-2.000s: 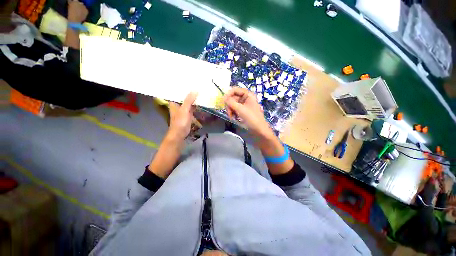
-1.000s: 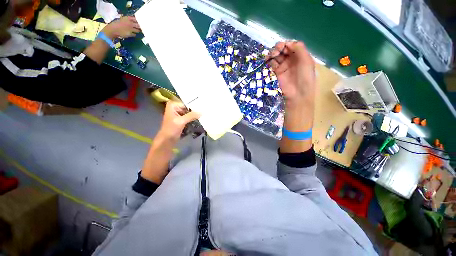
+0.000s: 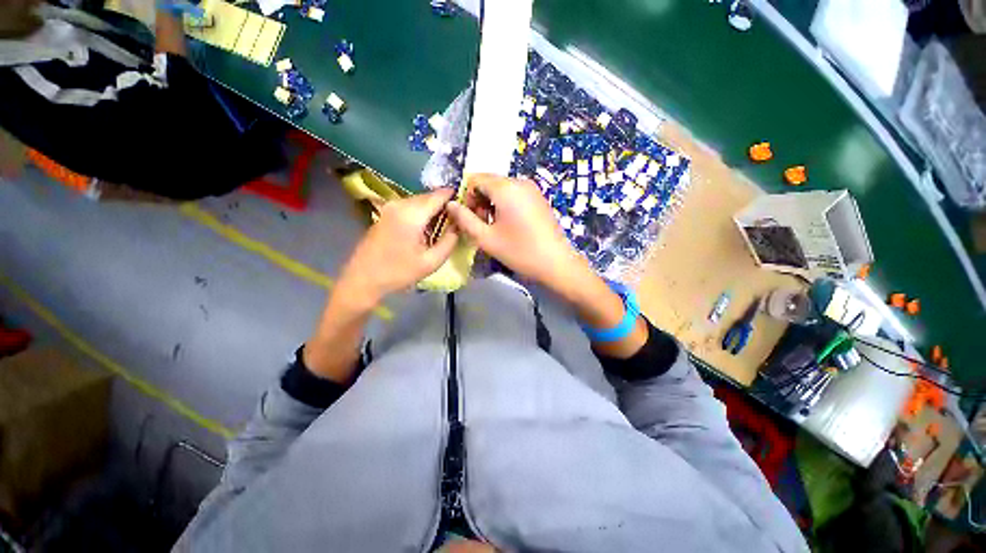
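Observation:
A long white strip with a yellow near end, seemingly the adhesive pad sheet [image 3: 500, 97], runs from my hands away over the bench. My left hand [image 3: 398, 244] and my right hand [image 3: 517, 229] meet at its near end, over the bench edge. Both hands pinch it with fingertips close together. Small dark gaps show between the fingers; I cannot tell whether a thin piece is held there. Circuit board modules [image 3: 605, 178], blue with white blocks, lie piled in a clear tray just beyond my right hand.
Cardboard [image 3: 692, 259] covers the bench at right, with blue-handled cutters [image 3: 737, 336], a tape roll [image 3: 789, 305] and an open parts bin [image 3: 805, 232]. Loose modules [image 3: 290, 86] lie at left on the green bench, beside a person's arm. Orange pieces [image 3: 761, 151] lie on the green belt.
The strip has swung from a slant at left to nearly straight away from me. My right hand came down from above the modules to meet my left hand at the strip's near end.

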